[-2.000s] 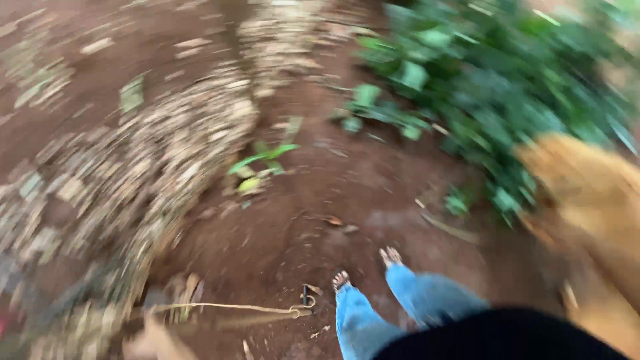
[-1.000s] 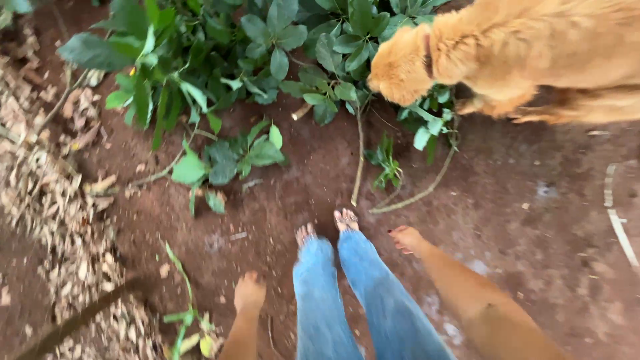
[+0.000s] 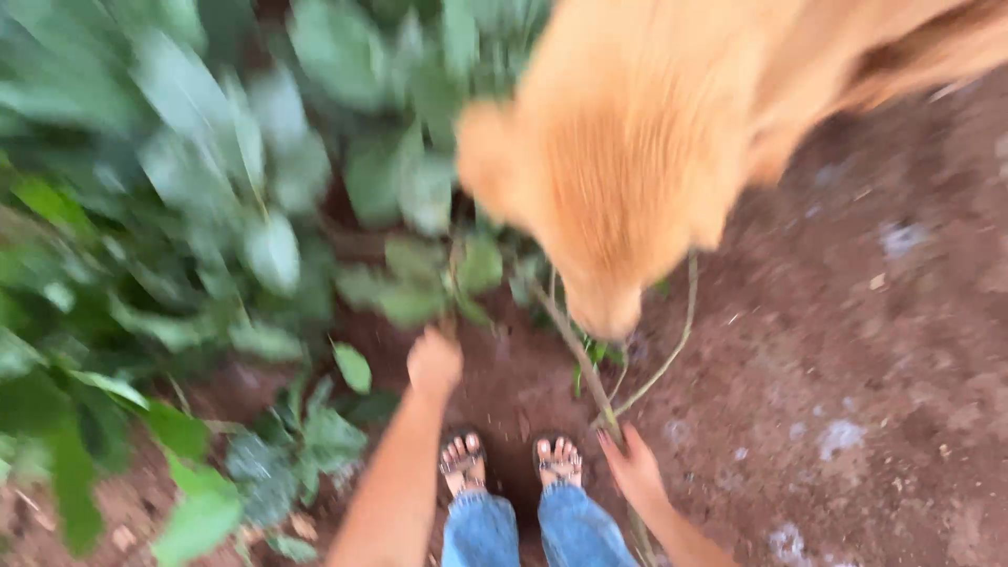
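Observation:
My left hand (image 3: 435,364), left of centre, is closed around the stem of a leafy branch (image 3: 409,283) whose leaves spread above the fist. To the right, my right hand (image 3: 635,466) grips a long thin branch (image 3: 579,350) that slants from the leaves down past my wrist. A golden-furred dog (image 3: 622,165) has its head lowered between the leaves and my right hand, its muzzle beside that branch. Motion blur softens the leaves and the fingers of my left hand.
Cut leafy branches (image 3: 197,181) fill the upper left. My sandalled feet (image 3: 512,461) stand on reddish-brown soil (image 3: 827,346) between my arms. A curved thin stem (image 3: 669,358) lies near the dog's muzzle. Pale patches mark the soil at right.
Both hands, low and holding no branch one second ago, are now each on a branch. The dog's head is much closer to my hands, and the foliage fills more of the view.

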